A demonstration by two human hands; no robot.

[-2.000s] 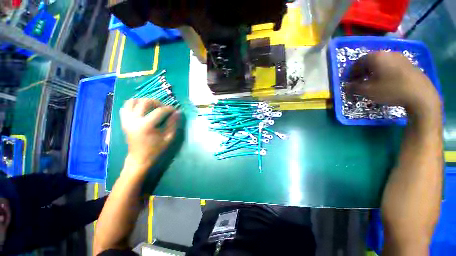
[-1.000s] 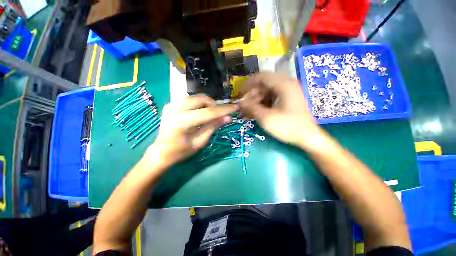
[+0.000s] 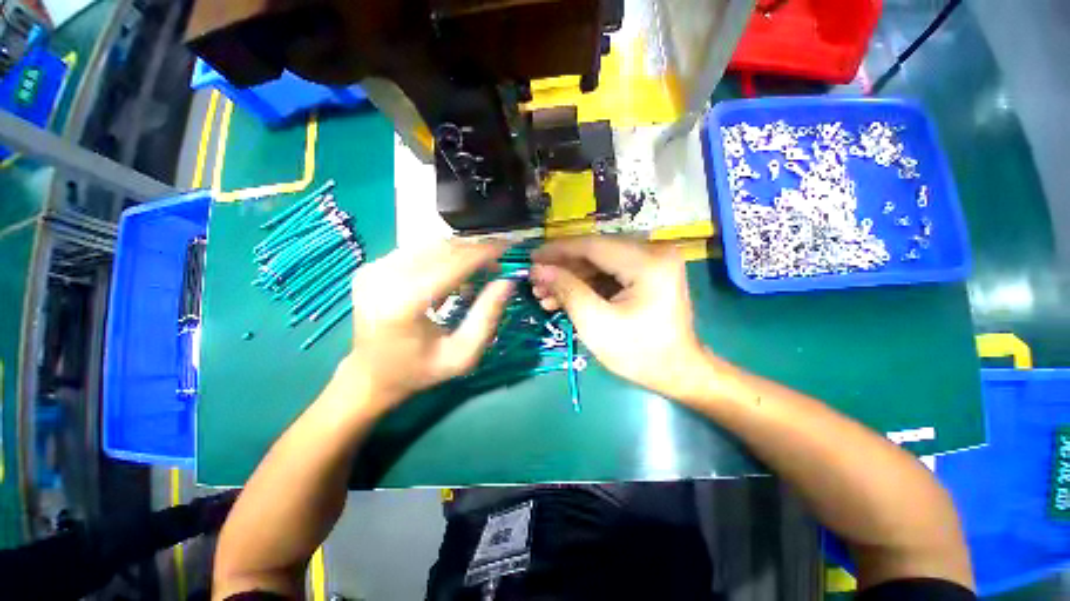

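My left hand (image 3: 411,315) and my right hand (image 3: 634,308) are close together over the heap of green leads with ring terminals (image 3: 547,350), just in front of the press mouth. My left thumb and index finger are apart, with green wire showing between them. My right fingertips are bent together beside a small silver piece; whether either hand grips a lead is unclear. Both hands hide much of the heap. A neater pile of green wires (image 3: 307,261) lies at the left. The blue terminal tray (image 3: 847,282) at the right holds many silver ring terminals.
The dark crimping press (image 3: 399,41) stands over the bench's back centre, with a die block (image 3: 575,153) and yellow piece (image 3: 570,197) below. A blue bin (image 3: 147,335) is at the left, another (image 3: 276,96) behind. A red bin (image 3: 810,41) is behind the tray; a blue bin (image 3: 1021,470) is lower right.
My right hand has come from the terminal tray to the heap, and my left hand from the wire pile. Since a second ago both have lowered slightly, with a small gap between their fingertips.
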